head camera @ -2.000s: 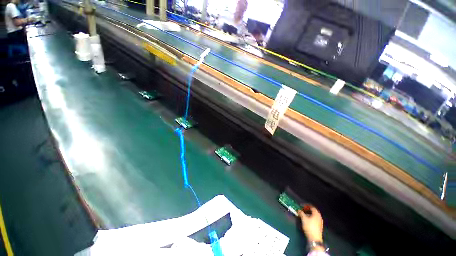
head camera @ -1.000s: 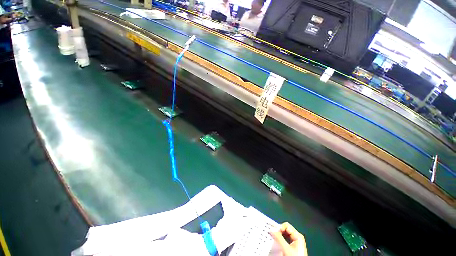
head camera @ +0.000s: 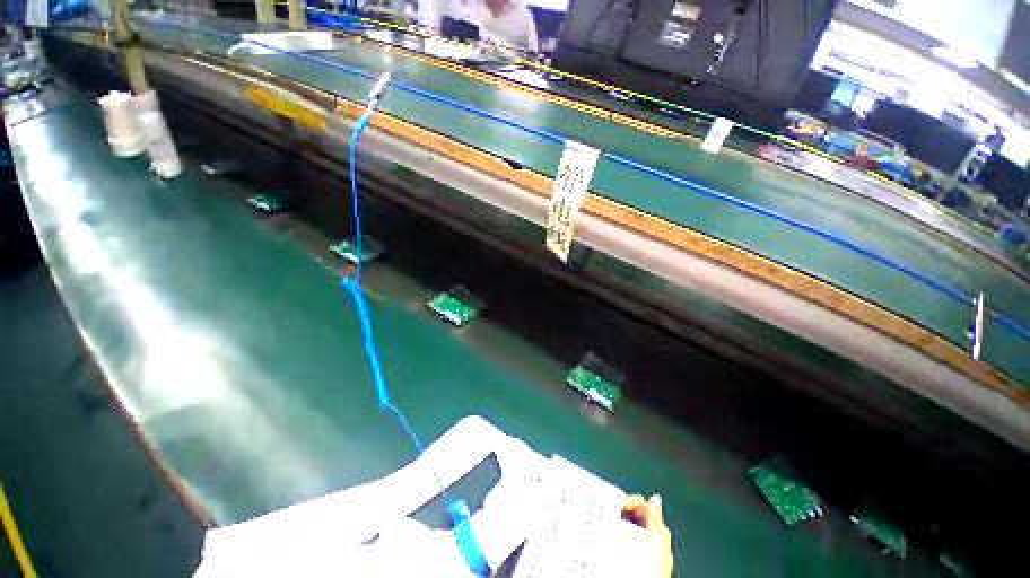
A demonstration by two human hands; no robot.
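Observation:
A white label sheet (head camera: 565, 525) with rows of fine print lies at the bottom centre. My right hand (head camera: 648, 536) is at its right edge, fingers bent; the picture's edge cuts it off, and whether it grips the sheet is unclear. A bright blue wrist strap (head camera: 467, 540) shows left of the sheet. My left hand cannot be made out in the glare and white material there. Green circuit boards lie in a spaced row on the dark conveyor strip, one at centre (head camera: 594, 382), one nearer at right (head camera: 787, 492).
A blue coiled cord (head camera: 368, 339) hangs from the shelf rail over the green bench (head camera: 249, 373) to the strap. The wood-edged shelf (head camera: 700, 254) carries a hanging paper tag (head camera: 569, 203). White rolls (head camera: 141, 130) stand at far left. A person (head camera: 508, 25) is across the line.
My right hand has come back from a board at the right to the sheet's edge. The view has shifted, so the shelf and boards sit further left, and more boards show at lower right.

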